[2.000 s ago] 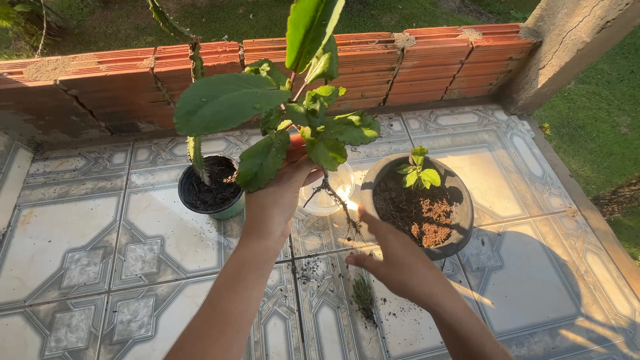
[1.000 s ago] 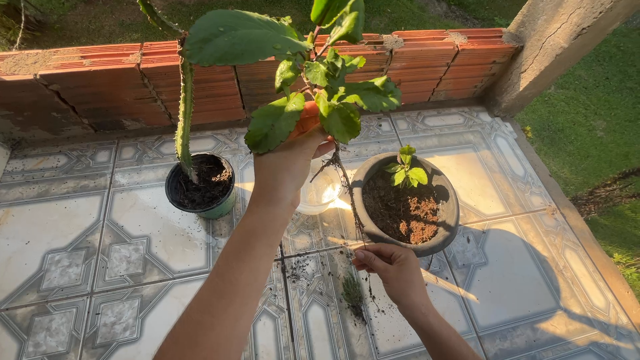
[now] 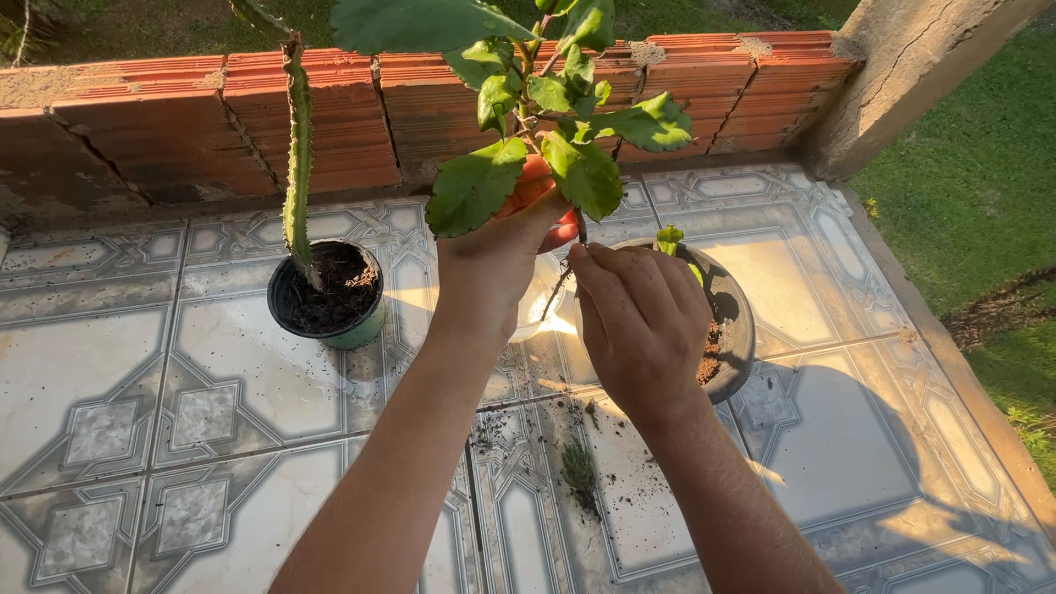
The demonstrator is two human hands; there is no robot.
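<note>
My left hand (image 3: pixel 511 239) grips the stem of an uprooted leafy plant (image 3: pixel 582 169) with scalloped green leaves and holds it upright above the tiles. Just below, my right hand (image 3: pixel 643 313) pinches the lower stem where thin dark roots start; its fingertips are partly hidden. One root hangs down in front of a clear container (image 3: pixel 536 301) on the floor. Behind my right hand is a round grey pot (image 3: pixel 738 355) with soil, reddish granules and a small seedling, partly covered by the hand.
A cactus (image 3: pixel 299 157) grows in a small green pot (image 3: pixel 355 334) at the left. A small green sprig (image 3: pixel 579 474) and scattered soil lie on the tiled floor (image 3: pixel 247 346). A low brick wall (image 3: pixel 313 124) and a concrete post (image 3: pixel 899 74) edge the floor.
My right hand has moved up from the root ends to the base of the stem, and its fingers have closed there. My left hand keeps its hold on the plant.
</note>
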